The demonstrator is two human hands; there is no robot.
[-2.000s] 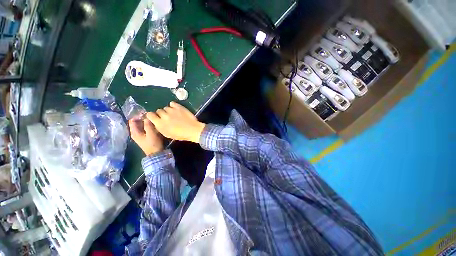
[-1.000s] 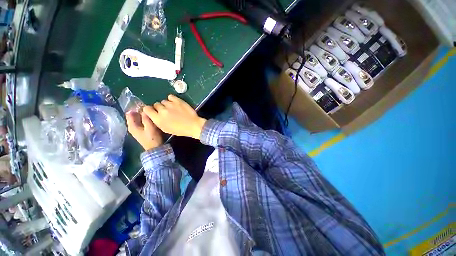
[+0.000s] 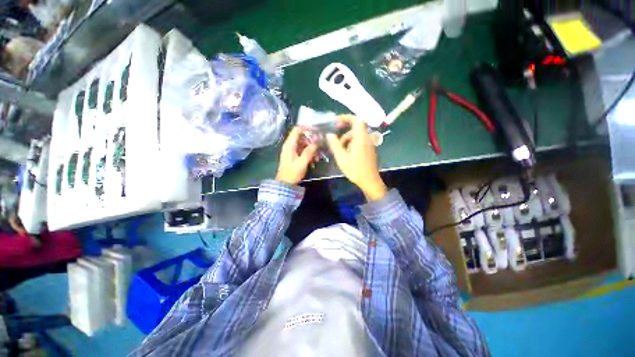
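My left hand (image 3: pixel 296 156) and my right hand (image 3: pixel 358 155) are both bare, near the bench's front edge. Between them they hold a small clear plastic bag (image 3: pixel 315 118), pinched in the fingers; its contents are too blurred to tell. A white housing shell (image 3: pixel 352 95) with a dark window lies on the green mat just beyond my right hand. A small round part (image 3: pixel 377 139) lies beside my right hand, partly hidden. A pale narrow strip (image 3: pixel 403 106) lies at the shell's narrow end.
A large clear bag heap (image 3: pixel 240 115) and foam trays with circuit boards (image 3: pixel 111 125) are left. Red-handled pliers (image 3: pixel 433 116), a thick black tool (image 3: pixel 503 115) and another small bag (image 3: pixel 394 64) lie right. A carton of units (image 3: pixel 532 277) stands below the bench edge.
The view has swung round, showing more of the foam trays at left and a yellow label at right. My hands have come slightly apart, with the small bag now between them.
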